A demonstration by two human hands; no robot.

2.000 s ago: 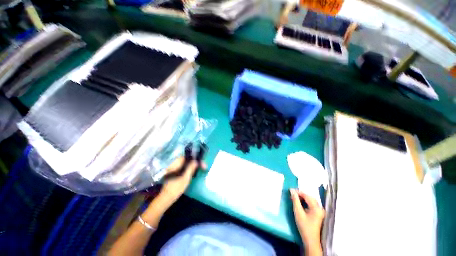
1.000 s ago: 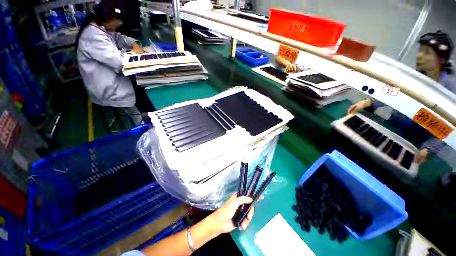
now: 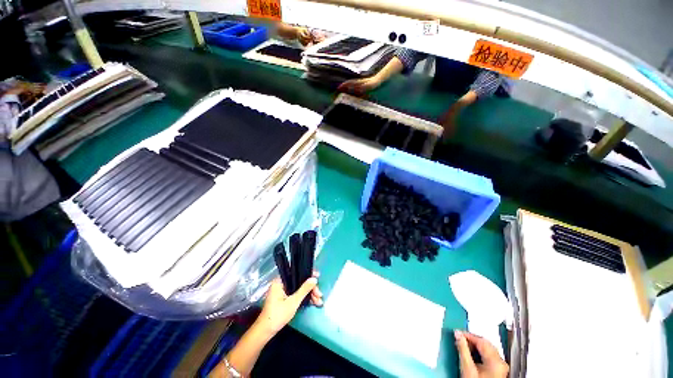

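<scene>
My left hand (image 3: 284, 304) holds several slim black tubes (image 3: 296, 258), fanned and pointing up, beside the left stack. My right hand (image 3: 481, 356) is at the bottom edge, partly cut off, fingers bent with thumb and fingertips close. A dark spot shows between them; I cannot tell whether it is a held piece. A blue parts bin (image 3: 472, 193) lies tipped towards me, spilling a heap of black end caps (image 3: 402, 221). A white work sheet (image 3: 387, 311) lies between my hands.
The left stack (image 3: 199, 221) of sheets in a clear bag carries rows of black tubes. The right stack (image 3: 583, 310) has a short column of tubes near its far end. White scrap paper (image 3: 480, 299) lies beside it. Another person's hands (image 3: 361, 85) show across the bench.
The view has turned right from the seated worker and large blue basket. My right hand and the right stack are back in view. My left hand still holds the tubes, now more upright.
</scene>
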